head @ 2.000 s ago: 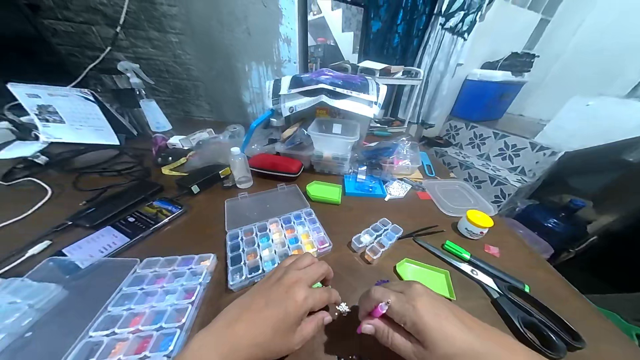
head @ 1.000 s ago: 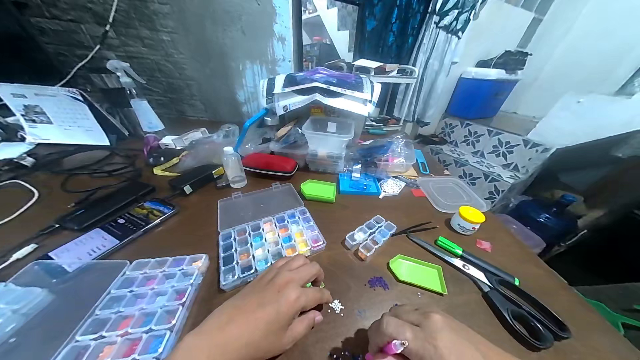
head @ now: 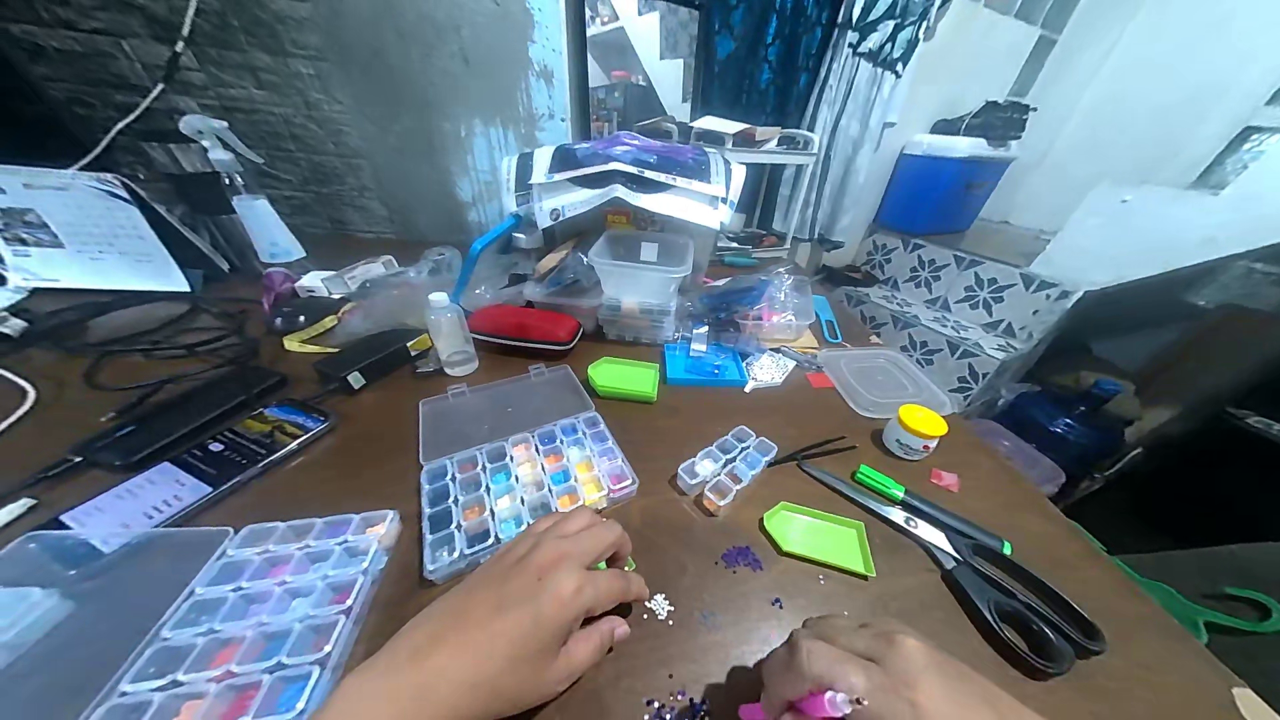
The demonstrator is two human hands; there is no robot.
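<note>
My left hand (head: 545,610) lies low over the table, partly covering a small bright green object (head: 617,565) under its fingers; whether it grips it is unclear. A small heap of white beads (head: 659,606) is beside its fingertips. At the bottom, my right hand (head: 850,665) is closed around a pink pen-like tool (head: 822,704). Dark beads (head: 678,708) lie left of it, and a purple bead heap (head: 741,559) lies above it. A green tray (head: 820,539) sits beyond the right hand. An open bead organizer (head: 525,480) stands beyond the left hand.
Black-handled scissors (head: 950,560), a green-capped marker (head: 935,508) and a yellow-lidded jar (head: 914,432) are at right. Black tweezers (head: 815,450) touch a small compartment box (head: 725,468). A second organizer (head: 250,620) and a phone (head: 200,465) lie left. Plastic containers (head: 640,285) stand behind.
My right hand has moved down toward the bottom edge with the pink tool, moving away from the white beads. The purple heap, hidden two seconds ago, now shows. My left hand has barely moved.
</note>
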